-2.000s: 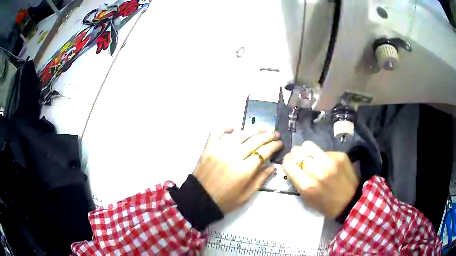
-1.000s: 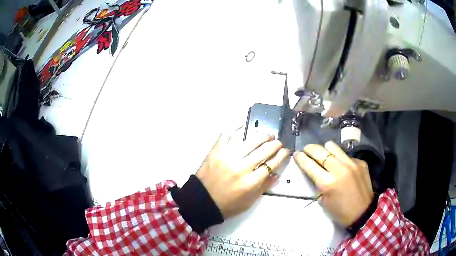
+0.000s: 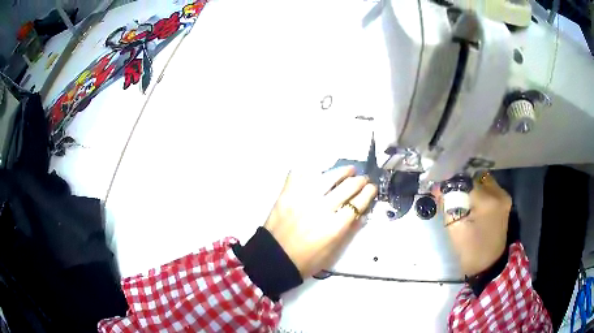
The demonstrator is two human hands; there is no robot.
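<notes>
A dark garment piece (image 3: 405, 186) lies at the presser foot (image 3: 383, 185), and a narrow dark point of it shows behind my left fingertips. My left hand (image 3: 319, 218) lies left of the foot, its bent fingers on the cloth's left edge, covering most of the silver slide plate (image 3: 352, 166). My right hand (image 3: 480, 227) is right of the foot, behind the white-tipped tension dial (image 3: 457, 200). Its fingertips are hidden by the dial and machine head, so its grip cannot be told. Two dark round spots show just in front of the foot.
The sewing machine head (image 3: 449, 84) fills the upper right, with a pale knob (image 3: 521, 114). A black garment pile (image 3: 58, 240) is at the left table edge. Floral trim (image 3: 88, 81) lies upper left. More dark cloth (image 3: 561, 227) hangs right. Blue scissors handles (image 3: 584, 300) show lower right.
My right hand has moved right and back, off the cloth in front of the foot to behind the dial. My left hand stays beside the foot. Less cloth shows in front. The view has shifted.
</notes>
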